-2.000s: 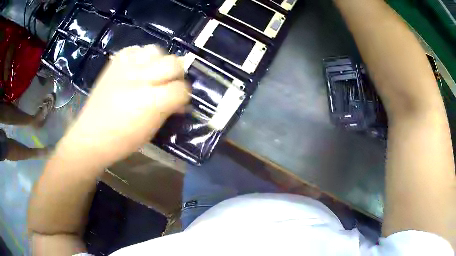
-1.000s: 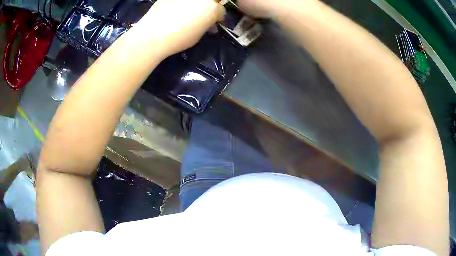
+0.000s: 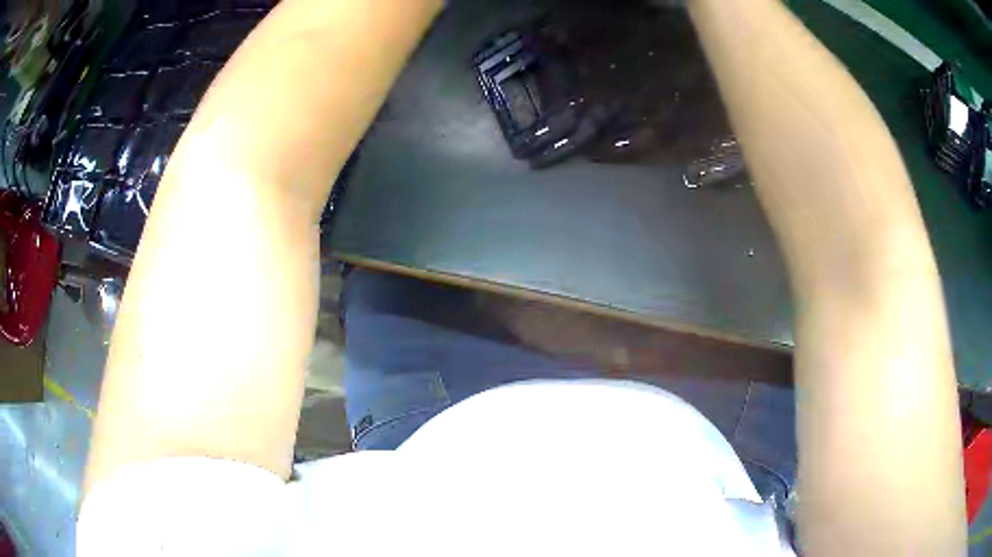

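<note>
Both my forearms reach up past the top edge of the picture, and both my hands are cut off by it, so what they hold cannot be seen. Between my arms, black plastic housings (image 3: 528,98) lie stacked on the dark bench mat (image 3: 468,223). More dark, blurred shapes lie to their right. A small clear, shiny item (image 3: 713,163) lies beside my right forearm; I cannot tell what it is.
The glossy black blister tray (image 3: 120,131) is at the left, partly behind my left arm. Black units with green and silver-white (image 3: 957,125) stand at the far right by the green belt. A red stool (image 3: 24,267) is at the left. The bench's brown edge (image 3: 522,292) runs before my body.
The view has swung right. The tray now shows further left, and the stacked housings are between my arms. My hands, over the tray earlier, have moved out past the top edge.
</note>
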